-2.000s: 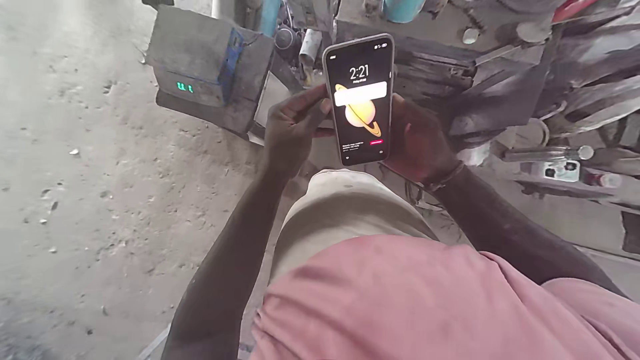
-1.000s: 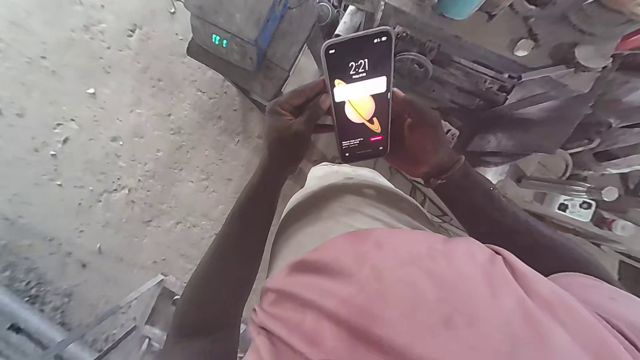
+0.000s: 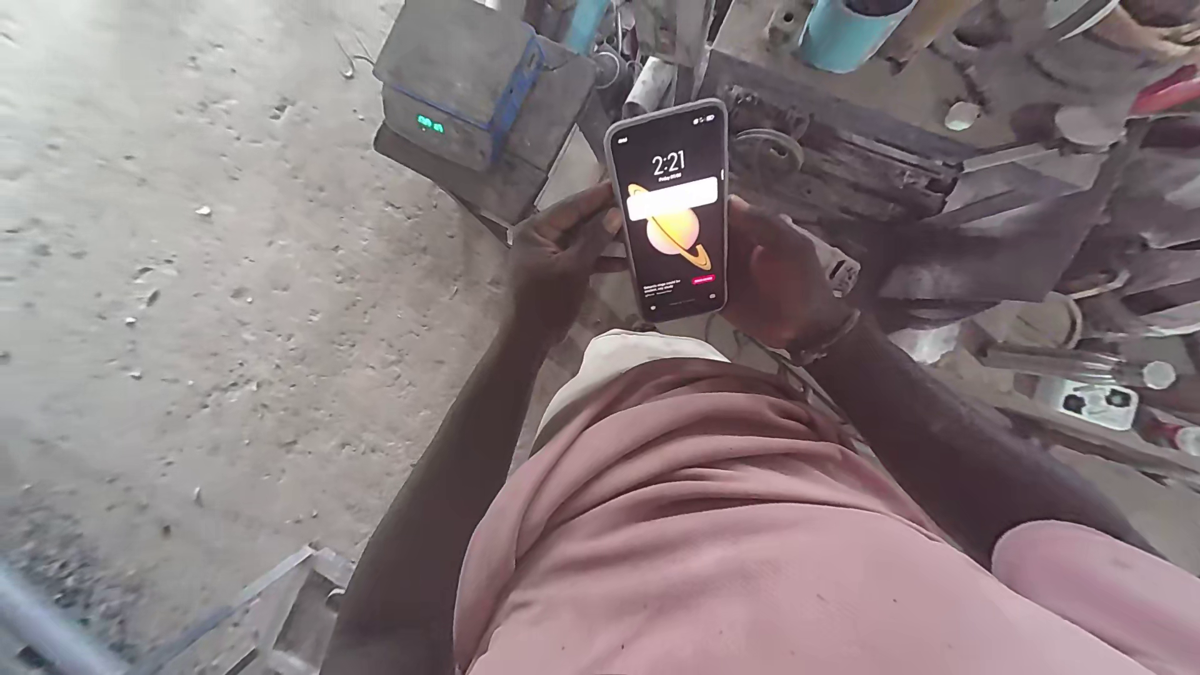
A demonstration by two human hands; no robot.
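Note:
A smartphone point(image 3: 670, 211) in a thin case is held upright before my body, its lit lock screen showing a ringed planet. My left hand point(image 3: 562, 253) grips its left edge, with the thumb and fingers at the side and partly behind it. On the other side, my right hand point(image 3: 783, 272) supports the right edge, its fingers largely hidden behind the phone. A bracelet point(image 3: 830, 337) circles my right wrist.
A dusty box-shaped device point(image 3: 455, 80) with a green display stands at upper left on the rough floor point(image 3: 234, 281). Cluttered machinery parts, a blue cup-like container point(image 3: 853, 33) and a clear plastic bottle point(image 3: 1069, 363) lie to the right. A metal frame point(image 3: 300, 600) is at lower left.
Both hands keep hold of the phone, and its lock screen remains lit. The view has shifted over the surroundings.

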